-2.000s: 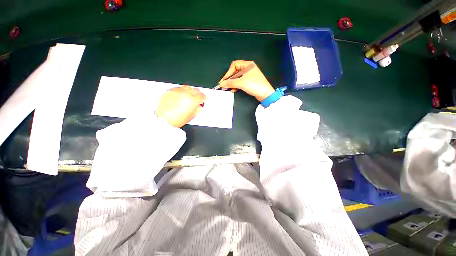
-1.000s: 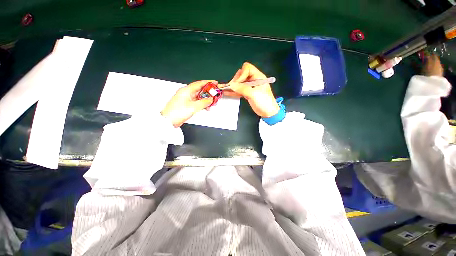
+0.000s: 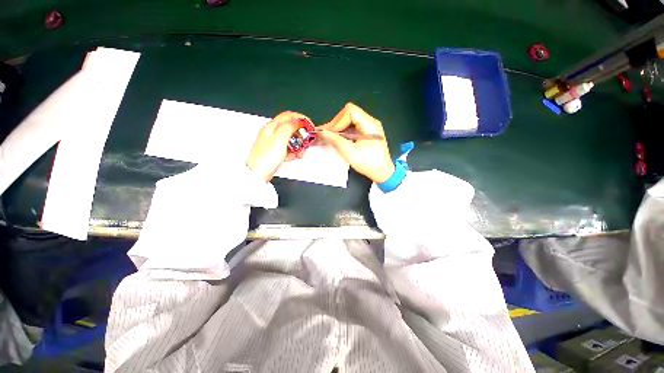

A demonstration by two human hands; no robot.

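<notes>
My left hand (image 3: pixel 275 144) holds a small red unit (image 3: pixel 301 137) with dark and silver insides, above a long white strip (image 3: pixel 207 132) on the dark green mat. My right hand (image 3: pixel 358 146) is closed around thin tweezers (image 3: pixel 352 135), and its fingertips are at the right side of the red unit. The fingers hide most of the tweezers, and I cannot tell whether a small piece is at the tip. A blue wrist strap (image 3: pixel 394 176) is on my right wrist.
A blue bin (image 3: pixel 493 98) with white sheets (image 3: pixel 460 103) stands right of my hands. Overlapping white strips (image 3: pixel 81 138) lie at left. Small bottles (image 3: pixel 575 95) are by a metal post. Red units (image 3: pixel 538 52) sit on the green belt (image 3: pixel 327 22). Another person's sleeve (image 3: pixel 650 251) is at right.
My left hand has come off the strip and now holds up the red unit. My right hand has moved from the strip to the unit. The other person's arm at right has drawn back.
</notes>
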